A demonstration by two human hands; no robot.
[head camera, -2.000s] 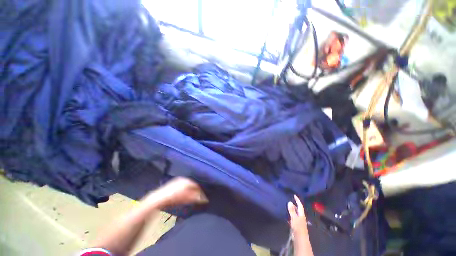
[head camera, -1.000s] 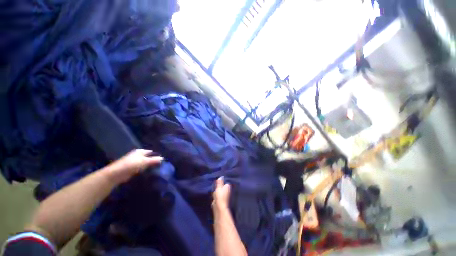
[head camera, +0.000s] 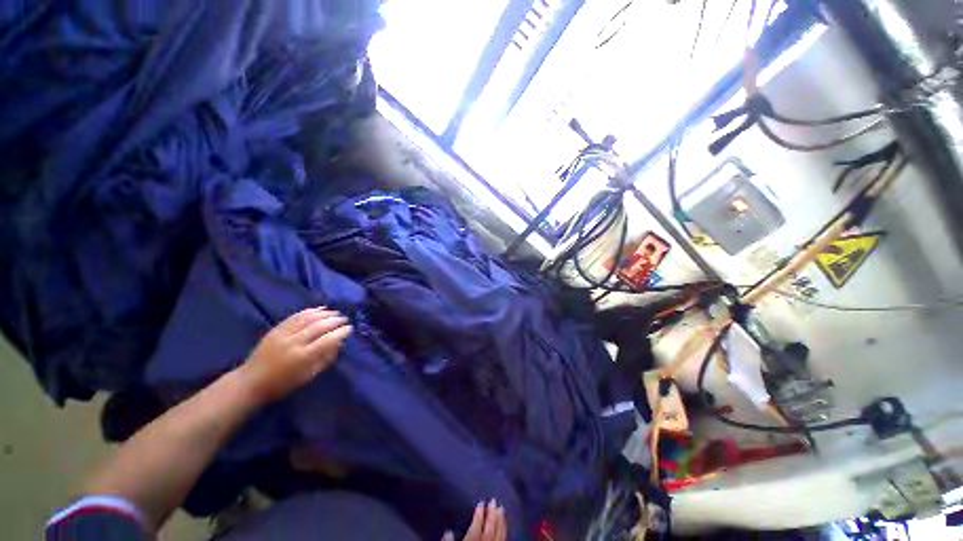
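Observation:
A navy garment (head camera: 385, 396) lies stretched from the left to the bottom middle, in front of me. My left hand (head camera: 300, 354) is on its near part, fingers curled together over the cloth and thumb hidden. My right hand (head camera: 482, 524) is cut off by the bottom edge; only its fingertips show, close to the cloth, and its hold cannot be made out. A large crumpled navy heap (head camera: 433, 269) lies just beyond, with a small pale strip (head camera: 617, 408) on its right side.
More dark garments (head camera: 127, 137) are piled high at the left. A small red thing (head camera: 545, 528) is at the bottom edge. Tan cords (head camera: 692, 349), black cables (head camera: 607, 238), an orange-red card (head camera: 644, 260), a grey electrical box (head camera: 734, 207) and a yellow warning sign (head camera: 848, 256) are at the right.
The view has turned right since two seconds ago. The long narrow band seen a second ago is now covered by spread cloth. My right hand has moved down to the bottom edge.

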